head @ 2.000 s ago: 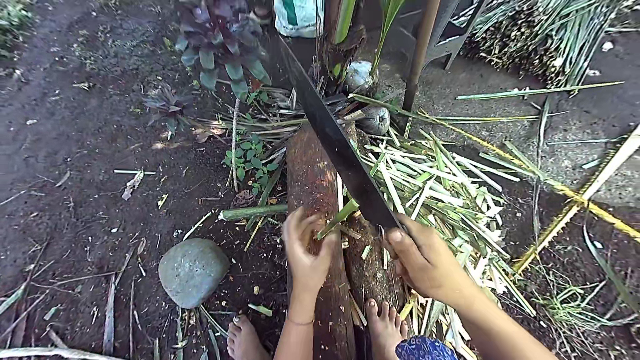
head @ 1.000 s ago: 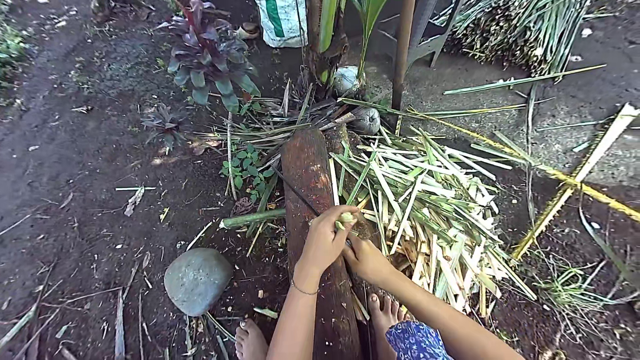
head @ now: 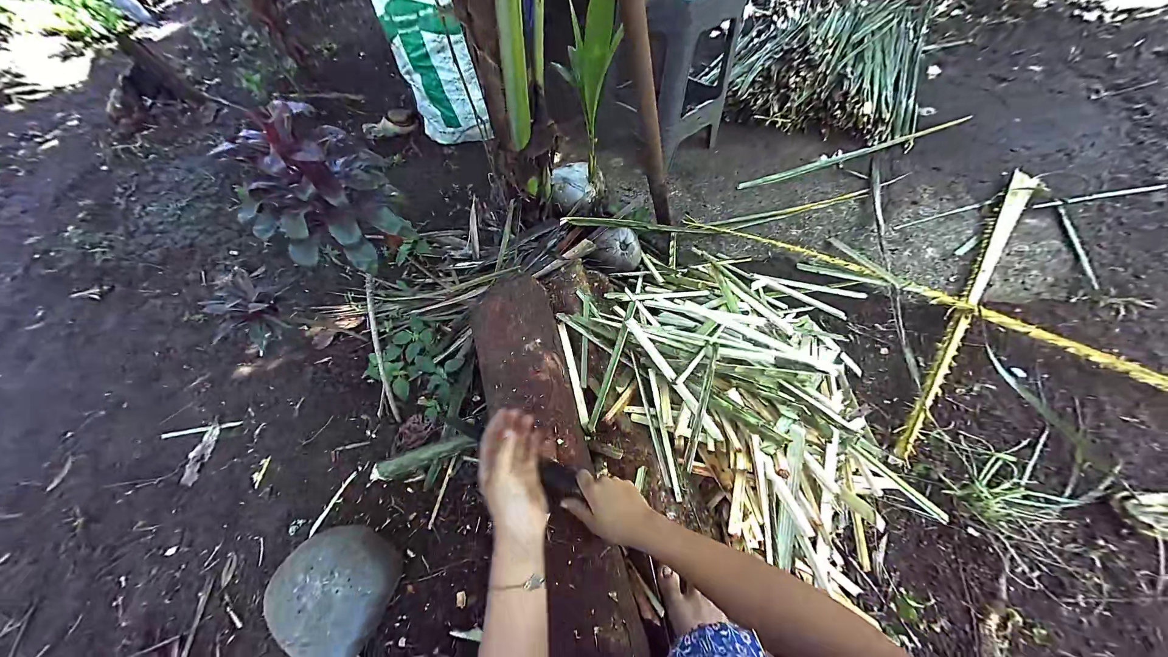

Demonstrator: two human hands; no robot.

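My right hand (head: 613,509) is closed around the dark handle of a machete (head: 561,479) above a wooden plank (head: 525,365). The blade points left and is mostly hidden by my left hand. Blurred and with its fingers raised, my left hand (head: 511,461) is over the plank's left edge, beside the machete; whether it touches the blade or holds anything is unclear. A cut green stalk (head: 424,456) lies on the soil just left of it. To the right of the plank spreads a heap of split green and pale strips (head: 748,365).
A large rounded stone (head: 333,593) lies at lower left. Past the plank's far end are a husked coconut (head: 617,248), a sprouting coconut (head: 573,187), an upright pole (head: 646,109) and a grey plastic chair (head: 698,82). A yellow thorny stem (head: 1058,338) crosses the ground at right.
The machete was raised across the plank two seconds ago; now it is low, pointing left. The short green piece earlier at my left hand no longer shows there. Both hands have moved apart from their clasped position.
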